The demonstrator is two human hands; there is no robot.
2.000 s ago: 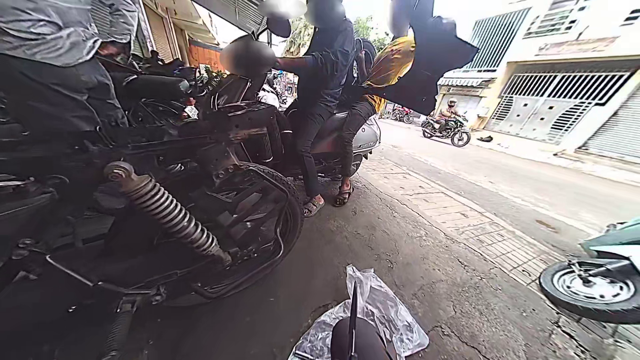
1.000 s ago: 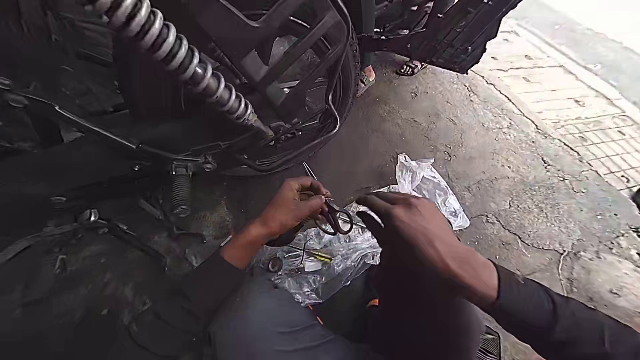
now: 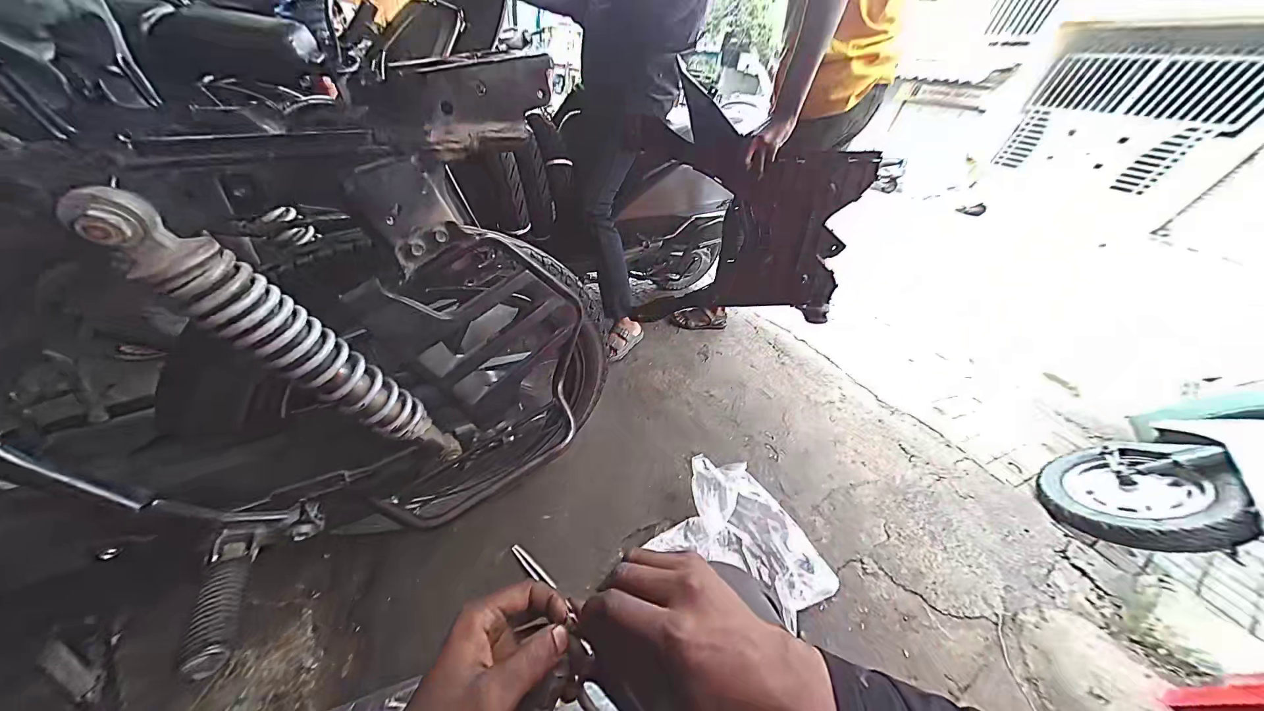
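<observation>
My left hand (image 3: 504, 647) pinches a pair of scissors (image 3: 536, 568) near their pivot, low in the view, with the narrow blades pointing up and left. Against the scissors, my right hand (image 3: 691, 622) has its fingers curled; whether it grips them or some small piece is hidden. Part of a metal handle loop shows beneath the hands. A clear plastic bag (image 3: 760, 533) lies on the ground just beyond my right hand. To the left is a motorcycle's rear shock absorber (image 3: 286, 321) with a coil spring, beside the rear wheel (image 3: 588, 365).
A person in dark clothes (image 3: 612, 197) stands behind the wheel. Another person in a yellow top (image 3: 859, 69) holds a large dark panel (image 3: 780, 237). A spring-fitted stand (image 3: 217, 612) is at lower left. A two-wheeler's wheel (image 3: 1136, 494) stands at right on the paving.
Both hands were out of view two seconds ago. One second ago they were apart, with the scissors in my left hand; now they are together at the scissors. The view has tilted up since then.
</observation>
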